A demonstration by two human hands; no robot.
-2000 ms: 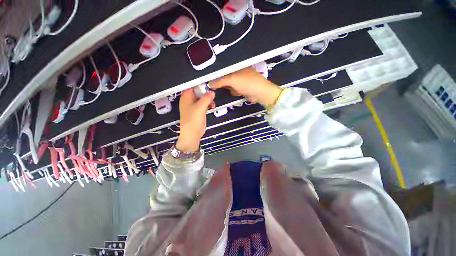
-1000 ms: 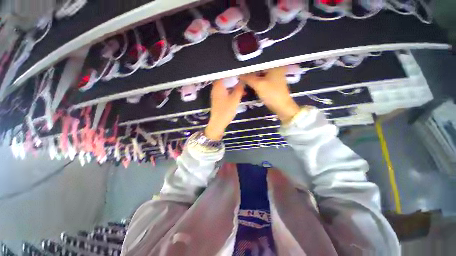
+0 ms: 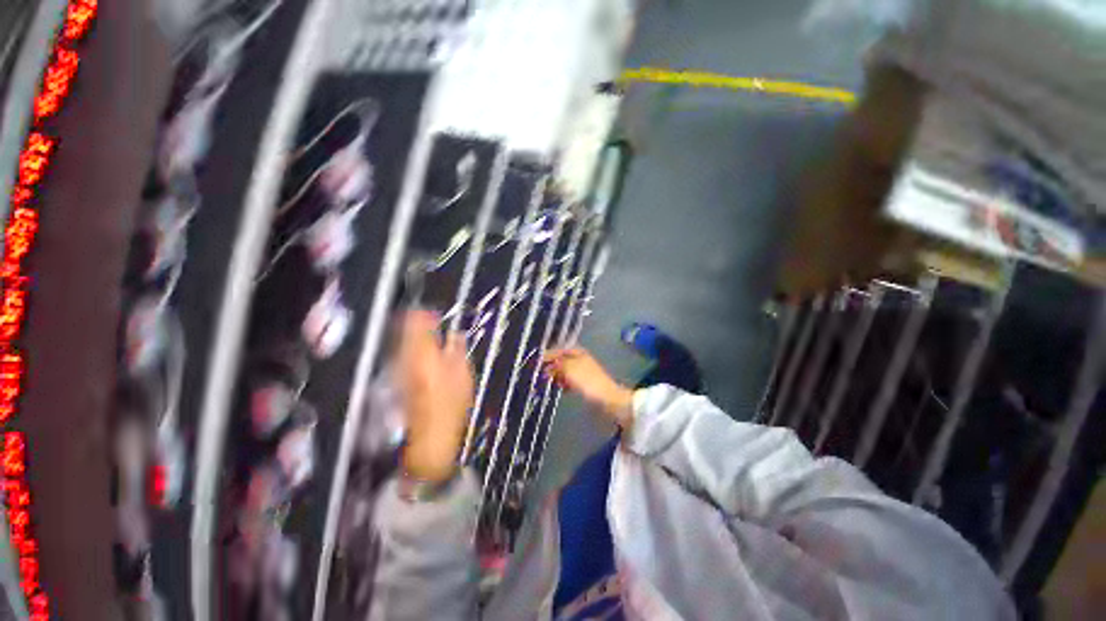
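Observation:
The view is blurred. My left hand point(image 3: 437, 394) is at the front edge of a rack shelf point(image 3: 374, 340), with its fingers up against the shelf area; whether it holds anything cannot be told. My right hand point(image 3: 588, 376) is to the right, in front of the lower tiers, its fingers bent close together; a held thing cannot be made out. White and pinkish watch heads point(image 3: 328, 322) with thin white charging cables point(image 3: 277, 261) lie on the black shelf left of my left hand.
Red glowing displays point(image 3: 24, 243) run down the left edge. White trays point(image 3: 509, 79) are at the rack's far end. A yellow floor line point(image 3: 740, 83) crosses the grey floor. A brown cardboard box point(image 3: 849, 194) and another rack point(image 3: 928, 400) stand to the right.
The view has swung round, so the shelves now run steeply up the left side. My hands, close together at the shelf before, are now apart, with my right hand away from the upper shelf.

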